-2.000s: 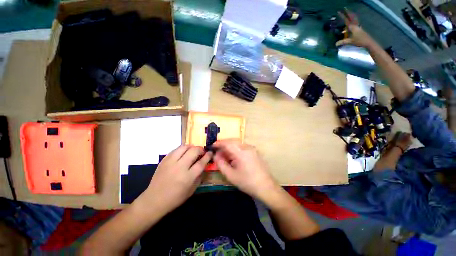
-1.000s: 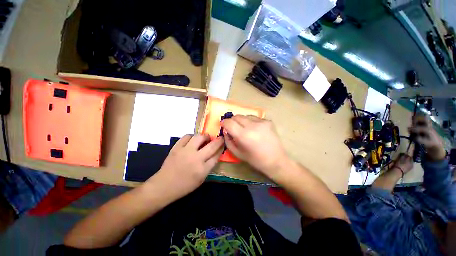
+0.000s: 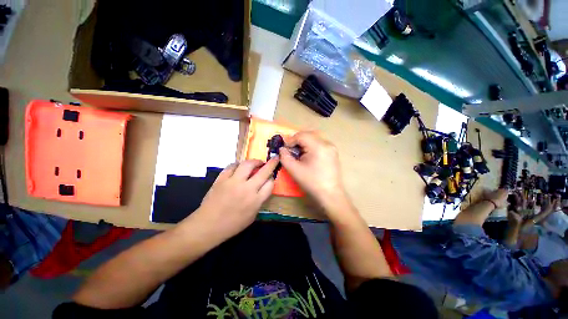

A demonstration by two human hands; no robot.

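My left hand holds a small black part-built unit over the near orange fixture tray. The unit's upper end shows above my left fingertips; its lower part is hidden by my fingers. My right hand touches the unit from the right, with a small dark piece at its thumb and fingers. What that piece is, I cannot tell. The white sheet with black stepped pads lies left of the tray.
A carton of black housings stands at the back left, a second orange tray at far left. Behind are black ribbed parts, a white box and a paper slip. Tangled motor-like parts lie right, near another person's arm.
The view has shifted. My right hand has turned so that a dark piece shows at its fingertips, and more of the unit's upper end shows. The other person's raised arm has come down.
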